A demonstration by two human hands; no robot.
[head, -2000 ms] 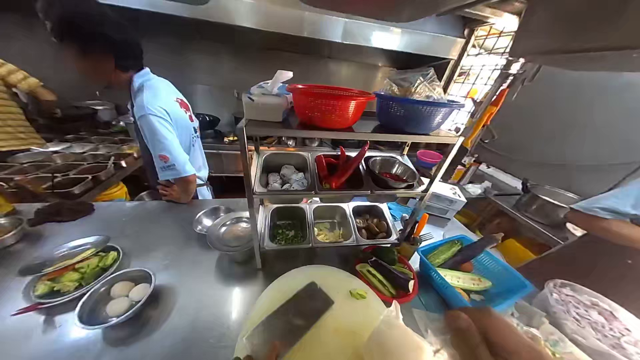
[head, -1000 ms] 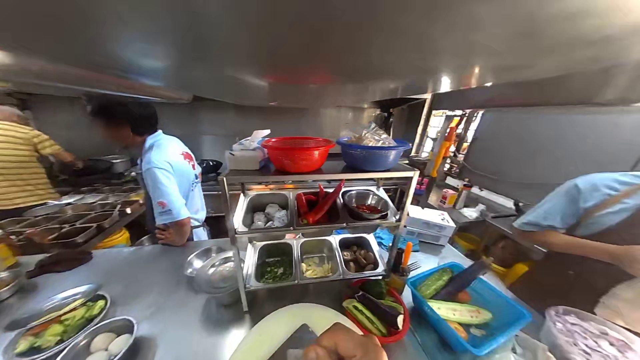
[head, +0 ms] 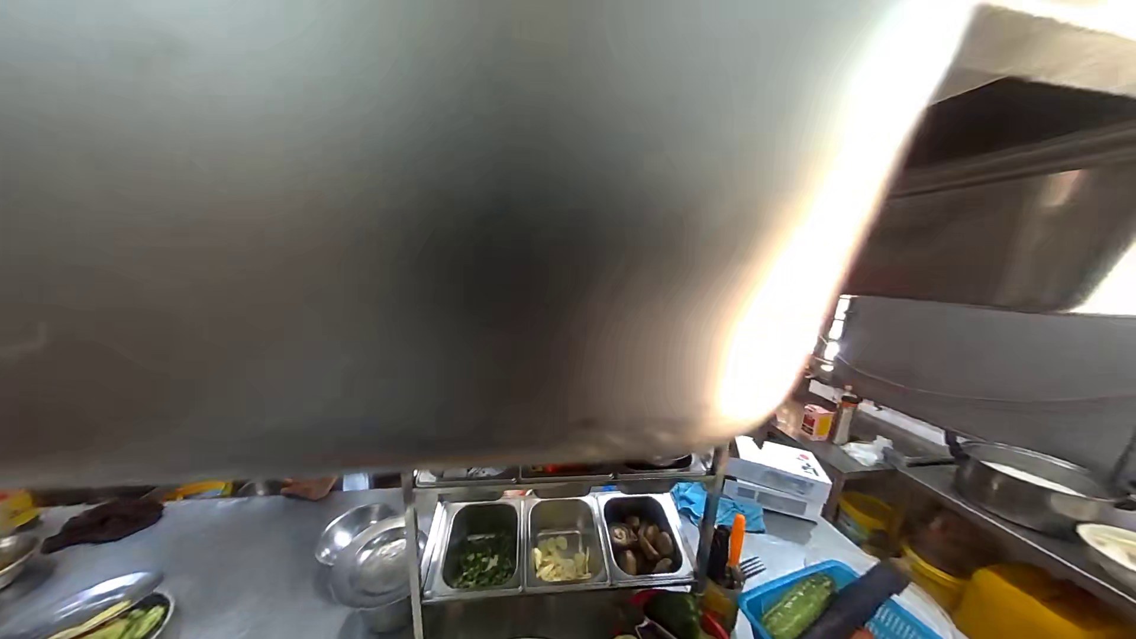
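Note:
Neither my left hand nor my right hand is in view. A large, blurred stainless steel surface [head: 399, 248] fills the upper part of the view, very near the camera. Below it, steel pans hold chopped green herbs [head: 484, 564], sliced garlic or a similar pale food [head: 561, 561] and brown mushrooms [head: 641, 543]. At the lower right, a blue plastic basket [head: 754, 599] holds a green cucumber-like vegetable [head: 799, 606] and a dark purple eggplant [head: 856, 599]. Part of a red basket [head: 652, 596] of vegetables shows at the bottom edge.
Steel bowls [head: 377, 559] sit left of the rack [head: 414, 550]. A plate [head: 111, 595] of cut vegetables is at the lower left, below a dark cloth [head: 105, 524]. An orange-handled tool [head: 736, 540] stands near a blue cloth [head: 741, 515]. A large pot [head: 1029, 488] stands at right.
The steel surface now covers much more of the view and hides the upper rack and co-workers. My hand, seen at the bottom earlier, is out of view. The view has shifted strongly.

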